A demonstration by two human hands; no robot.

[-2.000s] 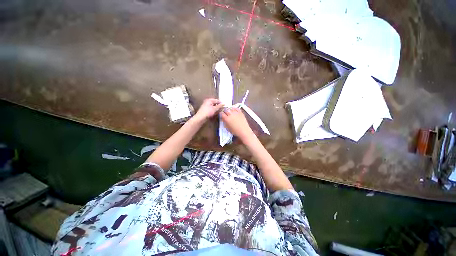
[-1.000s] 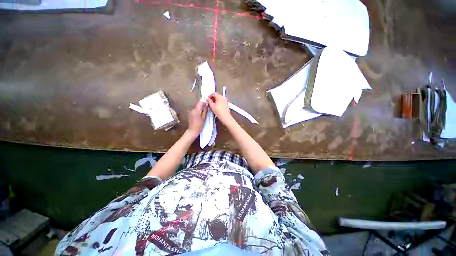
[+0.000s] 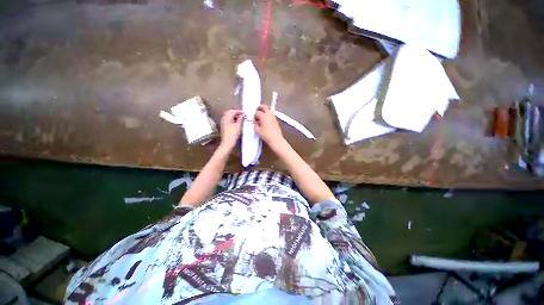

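A narrow, slightly curved white stack (image 3: 251, 89) lies on the brown table near its front edge, its length running away from me. My left hand (image 3: 231, 126) is at its left side and my right hand (image 3: 266, 124) at its right side, both at mid-length. The fingertips of both hands pinch something thin across the stack, seemingly a tie strip; it is too small to see clearly. A loose white strip (image 3: 296, 125) lies right of my right hand, with a short white piece upright beside it.
A tied white bundle (image 3: 193, 120) lies to the left. Large white cut panels (image 3: 416, 89) are stacked at the right and back right. An orange-red box (image 3: 500, 122) with slim pieces beside it is at far right. Red laser lines cross the brown table (image 3: 119, 89). Scraps lie on the green floor.
My hands have moved slightly apart, to either side of the narrow stack, which now lies straighter. The camera view has shifted.
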